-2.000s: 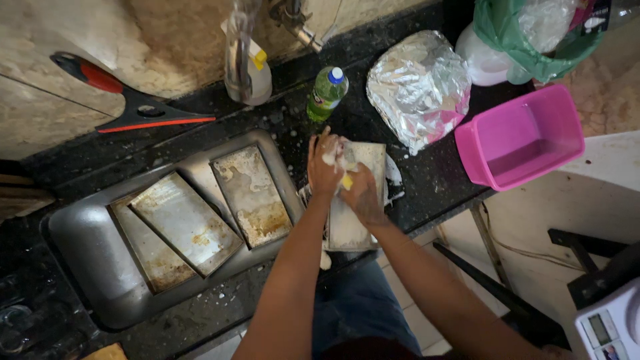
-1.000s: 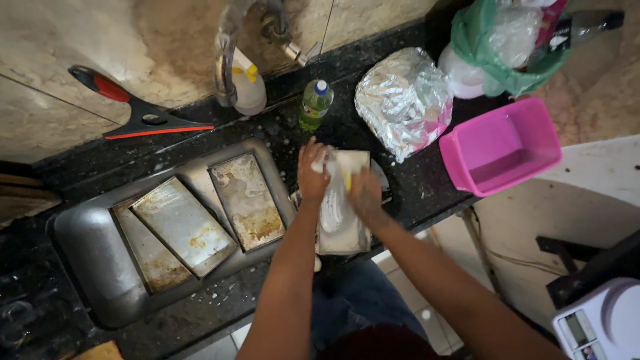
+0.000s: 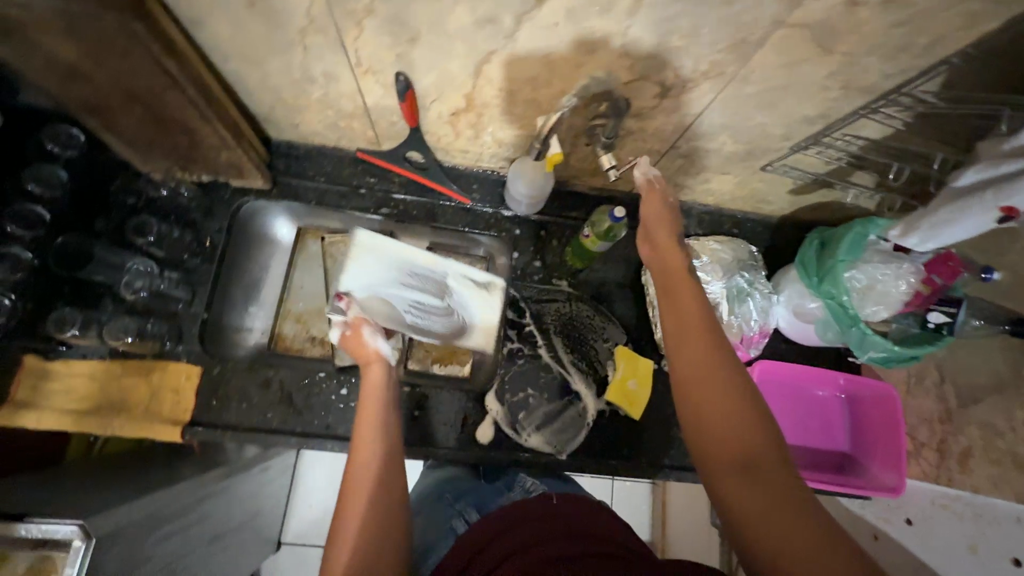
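My left hand point(image 3: 364, 336), covered in suds, grips the left end of a soapy rectangular metal pan point(image 3: 424, 290) and holds it over the sink point(image 3: 260, 232). Below it, several stained metal pans point(image 3: 300, 300) lie in the basin. My right hand point(image 3: 658, 210) is raised at the wall, its fingertips at the lever of the tap point(image 3: 610, 164); how the fingers sit on it is hard to see. A yellow sponge point(image 3: 630, 382) lies on the counter beside a patch of foam.
Behind the sink are a squeegee point(image 3: 412, 152), a whitish bottle point(image 3: 528, 186) and a green bottle point(image 3: 596, 236). To the right are a foil-covered item point(image 3: 732, 280), a pink plastic tub point(image 3: 836, 428) and a green bag point(image 3: 832, 264). Glasses point(image 3: 28, 220) and an orange cloth point(image 3: 104, 398) are at left.
My left hand has carried the soapy pan from the counter to over the sink. My right hand has left the pan and moved up to the tap. The yellow sponge now lies on the counter.
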